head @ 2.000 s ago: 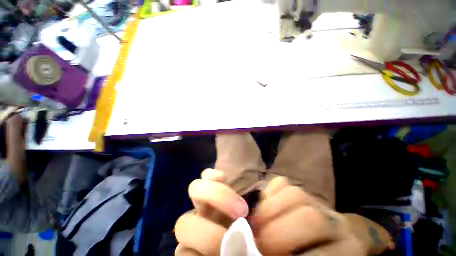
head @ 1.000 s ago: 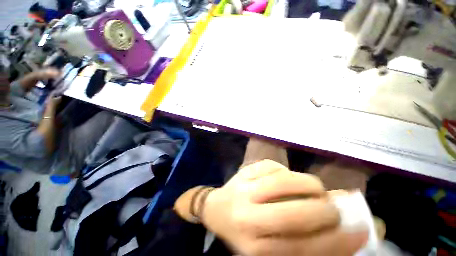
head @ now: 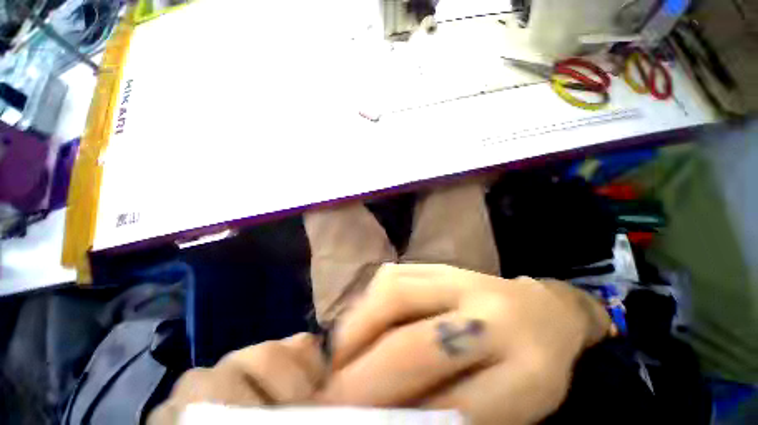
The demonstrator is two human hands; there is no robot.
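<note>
My right hand (head: 478, 340), with a dark mark on its back, is over my lap with its fingers curled. My left hand (head: 249, 373) meets it at the lower left, blurred. A white piece (head: 320, 417) spans the bottom edge below both hands and is cut off by the picture. Both hands appear closed on it, though the fingertips are hidden. A small dark bit shows where the hands meet.
The white table (head: 249, 124) has yellow tape (head: 87, 174) on its left edge. Shears (head: 582, 83) and second scissors (head: 647, 75) lie at right. A bin with grey cloth (head: 125, 365) is lower left; green cloth (head: 706, 249) hangs at right.
The view has swung back right from the tilted one a second ago. My right hand is now plainly visible, and the white piece has moved to the bottom edge, lying wide across it.
</note>
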